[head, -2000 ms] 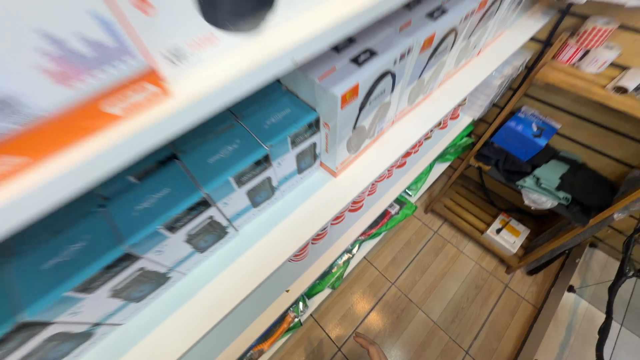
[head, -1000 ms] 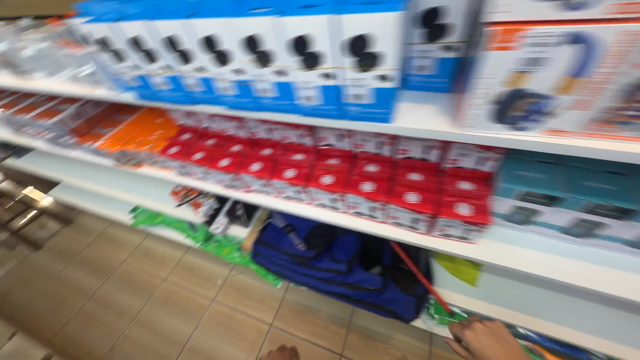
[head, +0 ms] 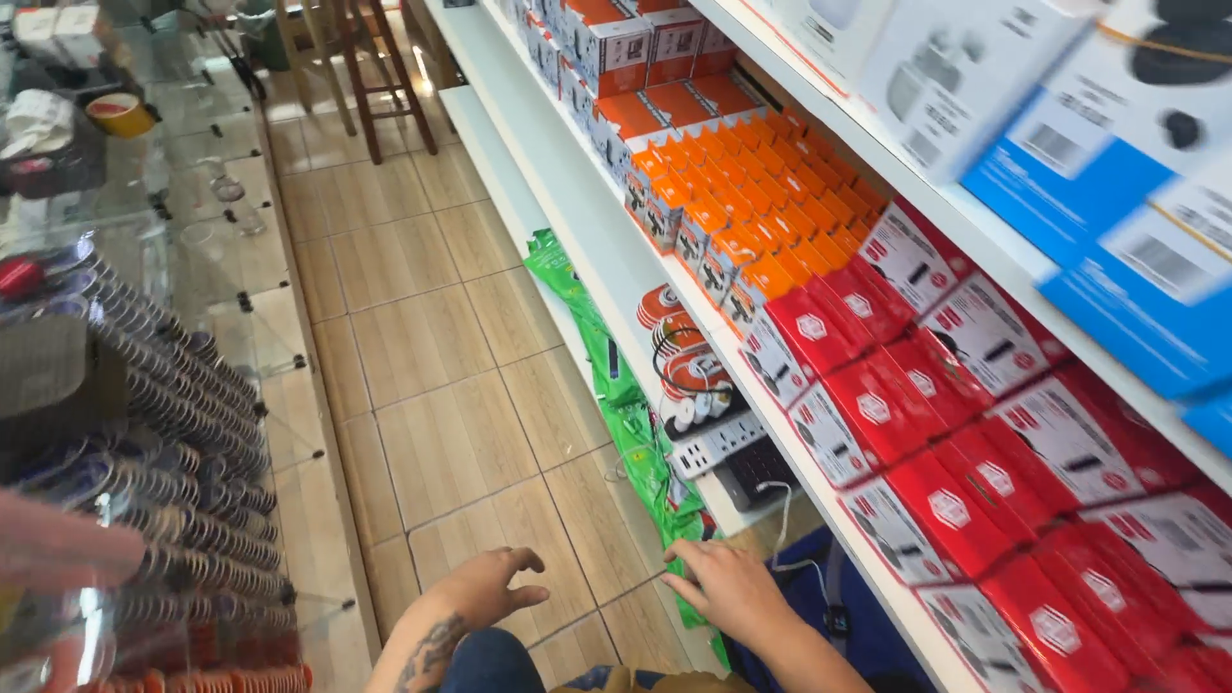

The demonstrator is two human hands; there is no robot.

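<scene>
My left hand (head: 491,589) hangs above the tiled floor beside my knee, its fingers apart and curled, holding nothing. To its right, my right hand (head: 717,577) is held with fingers spread and also holds nothing; it overlaps green plastic packaging (head: 630,423) lying along the base of the shelving. Red boxes (head: 948,505) stand in rows on the shelf to the right. Past them are small orange boxes (head: 770,202). A white power strip (head: 717,445) lies on the lower shelf, close beyond my right hand, with coiled cables near it.
Glass display cases with spiral-bound items (head: 192,433) line the left side. A wooden stool (head: 385,82) stands at the far end of the aisle. Blue and white boxes (head: 1145,212) fill the upper right shelf. A blue bag (head: 857,616) lies under the shelf at lower right.
The view has swung strongly along the aisle. Both my hands now show more fully; one second ago the right was near a red strip by the blue bag and only part of the left showed.
</scene>
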